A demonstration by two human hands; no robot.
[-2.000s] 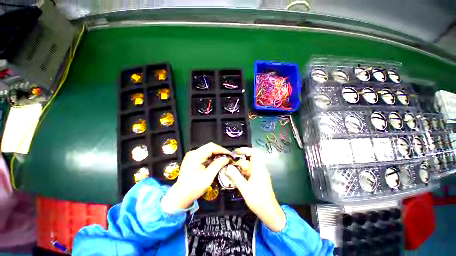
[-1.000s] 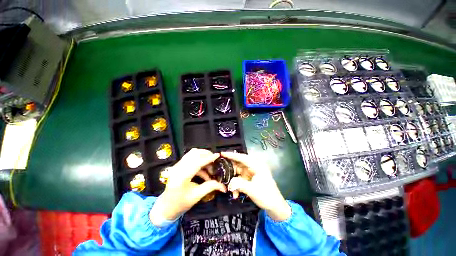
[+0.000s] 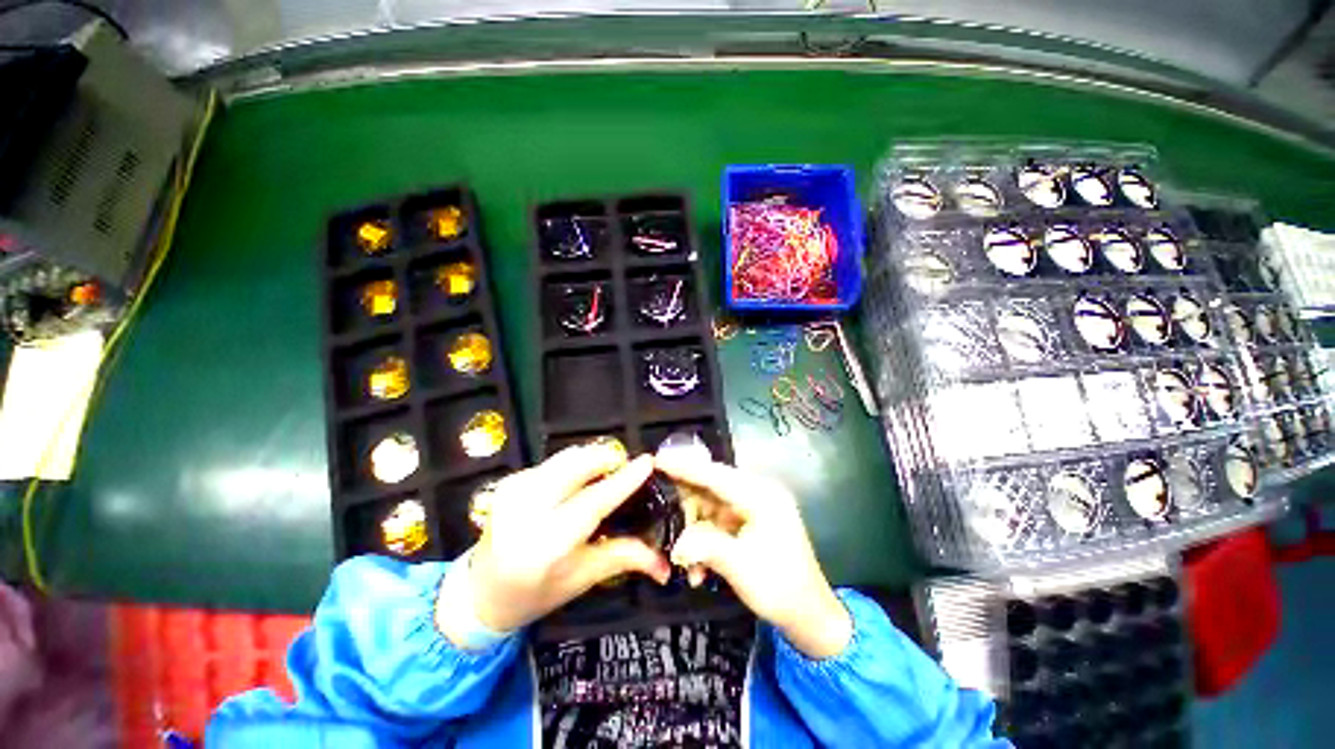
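Note:
My left hand (image 3: 564, 530) and my right hand (image 3: 747, 539) hold a dark round unit (image 3: 655, 512) between their fingertips, over the near part of the middle black component tray (image 3: 583, 386). The unit is tilted and largely hidden by the fingers. Several worked units with thin coloured lines, one of them (image 3: 672, 372) just beyond my hands, sit in the tray's far pockets. One pocket in the left column is empty. Part of an amber unit shows at my left fingers. The tray's nearest pockets are mostly covered by my hands.
A black tray of amber units (image 3: 387, 379) lies at left. A blue parts bin (image 3: 854, 242) of tangled wires, loose wires (image 3: 805, 398) and a slim tool (image 3: 855, 366) lie right of the middle tray. Clear blister trays (image 3: 937, 512) are stacked at right. A metal instrument box (image 3: 125, 139) stands at far left.
The dark unit was edge-on a second ago, and a pale round face showed before that. It is now more covered by my fingers. Both hands remain over the tray; the view has shifted slightly.

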